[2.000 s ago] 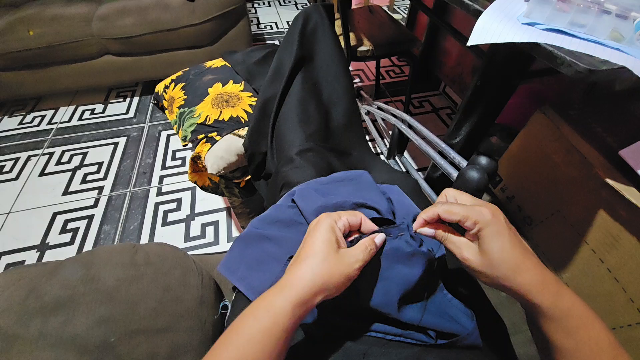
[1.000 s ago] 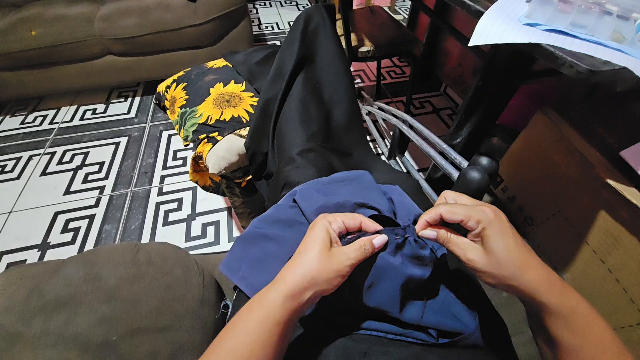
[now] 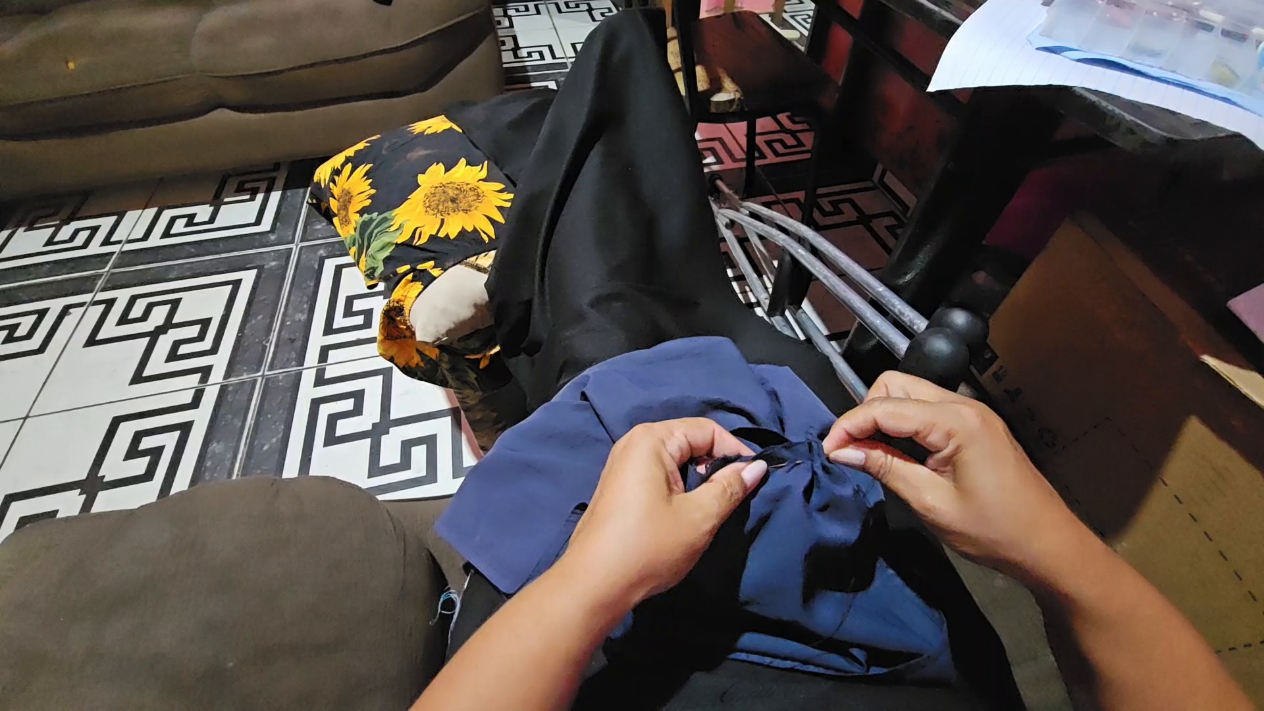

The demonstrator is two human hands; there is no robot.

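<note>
A navy blue cloth (image 3: pixel 671 395) lies bunched across my lap, over black fabric (image 3: pixel 632 217) that covers my legs. Thumb and fingers of my left hand (image 3: pixel 671 494) pinch a gathered edge of the blue cloth. Just to the right, my right hand (image 3: pixel 938 459) pinches the same gathered edge between thumb and forefinger. A small gap shows between the two hands, with puckered folds there. Whether a needle or thread is between my fingers cannot be seen.
A sunflower-print fabric (image 3: pixel 425 207) lies beyond my lap at the left. A brown sofa (image 3: pixel 247 79) stands behind it, and a brown cushion (image 3: pixel 217 592) is near left. On the right are metal tubes (image 3: pixel 829 267), a cardboard box (image 3: pixel 1136 415) and a table (image 3: pixel 1136 114) bearing paper and a clear plastic case (image 3: pixel 1165 39).
</note>
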